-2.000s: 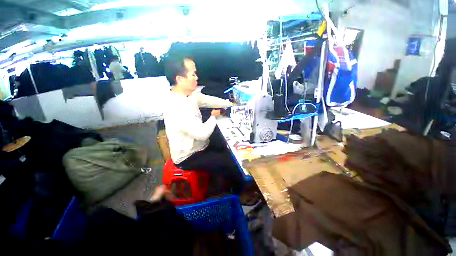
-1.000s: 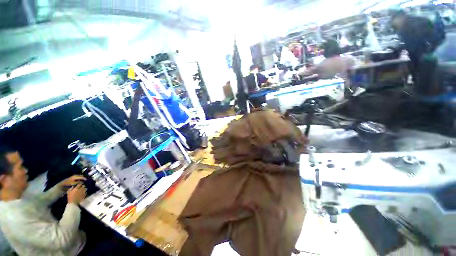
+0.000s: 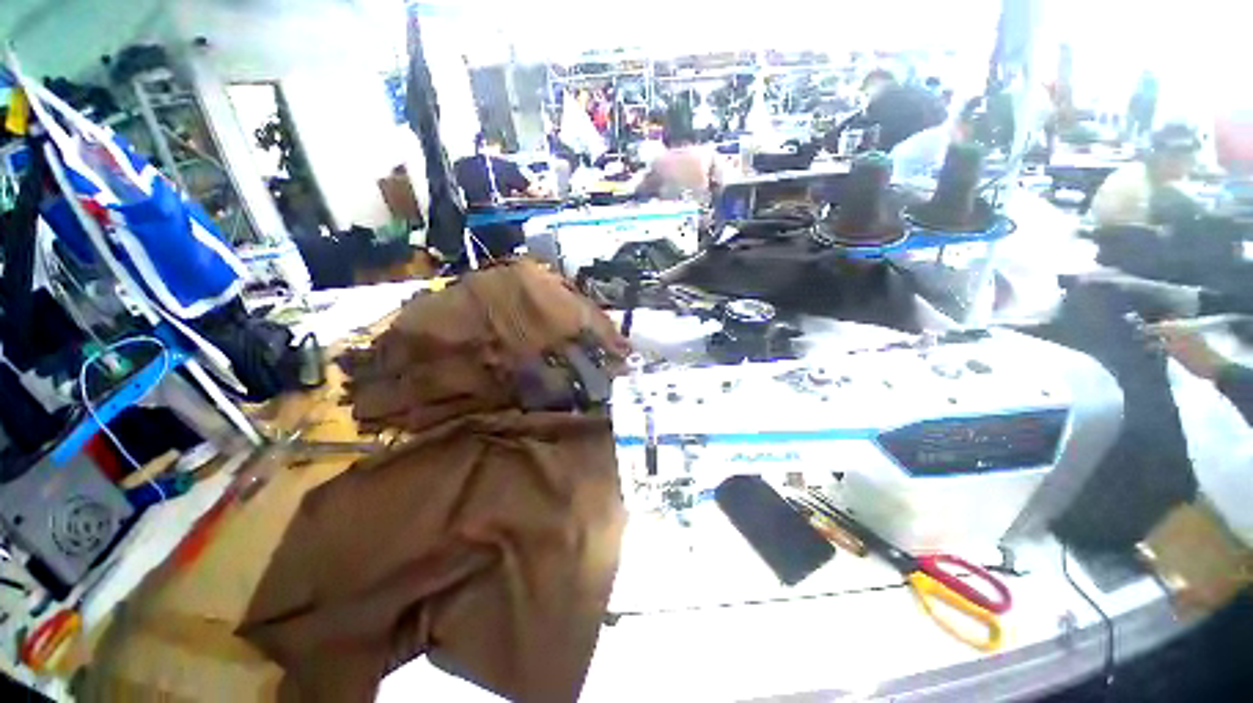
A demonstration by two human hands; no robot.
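Note:
A brown garment piece (image 3: 467, 549) lies spread left of the sewing machine (image 3: 879, 426), its right edge by the needle area (image 3: 657, 481). A pile of brown pieces (image 3: 481, 343) is heaped behind it, with dark strips (image 3: 570, 378) on its right side. A black phone (image 3: 774, 527) lies under the machine arm. Shears (image 3: 962, 597) with one red and one yellow handle loop lie right of it, beside a small slim tool (image 3: 825, 519). Neither of my hands is in view.
Cardboard (image 3: 179, 646) covers the left surface. Another machine's motor housing (image 3: 85, 522) and orange-handled scissors (image 3: 52, 640) are at far left. Two dark thread cones (image 3: 863, 206) stand behind the machine. At right, a person's hand (image 3: 1189, 346) is near dark cloth (image 3: 1120, 426). More people sit farther back.
The view has swung right. The seated person in the pale top has left the picture at left, and the whole machine head, phone and shears now show. The brown cloth lies much as before.

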